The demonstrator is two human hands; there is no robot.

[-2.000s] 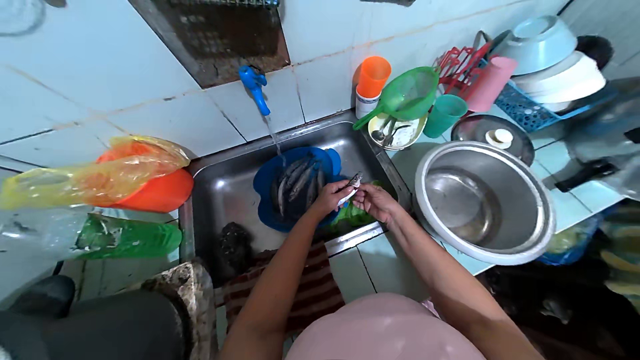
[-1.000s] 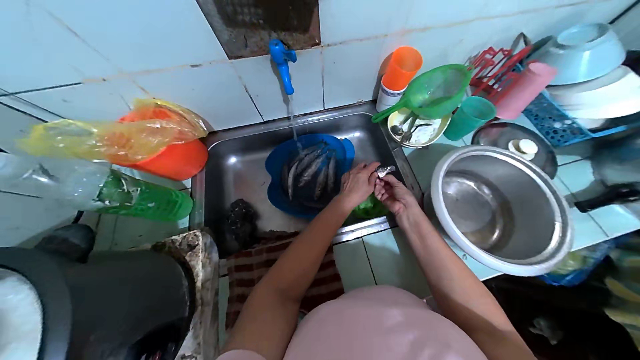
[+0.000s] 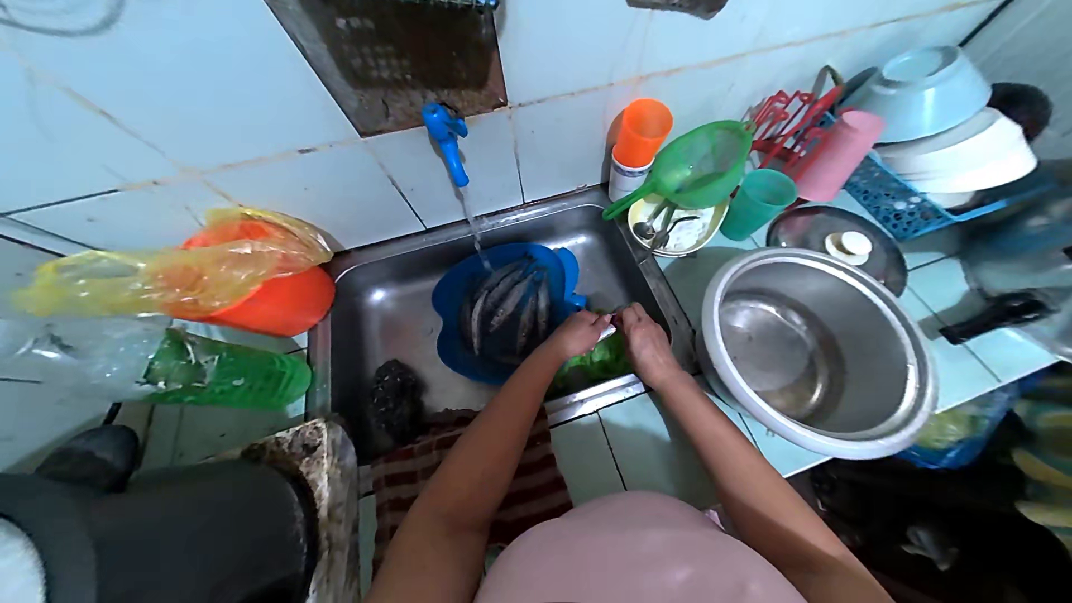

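Both my hands are together over the right end of the steel sink (image 3: 394, 301). My left hand (image 3: 579, 333) grips a small fish (image 3: 606, 332), of which only a silvery part shows. Against the fish's other end, my right hand (image 3: 645, 339) has its fingers closed, and they hide most of it. Under my hands lies something bright green (image 3: 596, 362), perhaps a plastic bag. Left of them, several whole fish (image 3: 507, 306) lie in a blue plastic basin (image 3: 452, 335), and water runs into it from the blue faucet (image 3: 445, 144).
A large aluminum pot (image 3: 892, 352) stands right of the sink, by a lid (image 3: 888, 261), a green strainer (image 3: 699, 167) and a dish rack (image 3: 900, 193). At the left are an orange container (image 3: 285, 301) and a green bottle (image 3: 226, 368). A dark bag (image 3: 395, 402) lies in the sink.
My hands have gone lower, from above the sink's front right edge to beside the green thing, with the fish still between them. The view has shifted somewhat.
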